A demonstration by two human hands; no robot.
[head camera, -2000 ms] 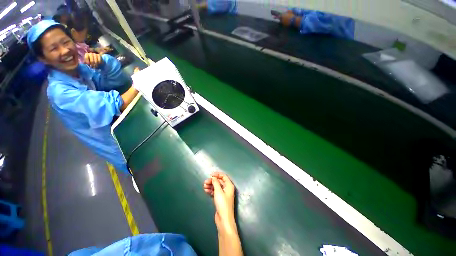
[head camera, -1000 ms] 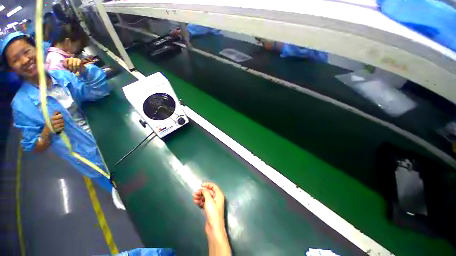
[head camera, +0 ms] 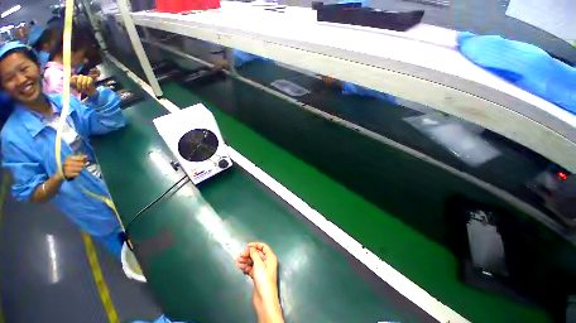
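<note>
My right hand [head camera: 259,262] is bare, over the dark green bench surface [head camera: 208,271] at lower centre. Its fingers are curled and the thumb meets the fingertips; I see no object in it, though a tiny piece could be hidden. My left hand is not in view; a bit of blue smock shows at the bottom edge. The white ionizing air blower [head camera: 194,145] stands beyond my hand, its round black grille facing me and its cable running left.
A white rail [head camera: 328,233] separates the bench from the green belt [head camera: 297,176]. A dark unit with a pale centre [head camera: 486,246] lies at right. A smiling person [head camera: 57,139] in blue stands left, holding a yellowish strip. A white tub [head camera: 131,264] hangs at the bench edge. A shelf [head camera: 354,69] crosses above.
The view has shifted, showing more of the overhead shelf and the unit at right. My right hand keeps its closed pose. The person at left now holds the yellowish strip.
</note>
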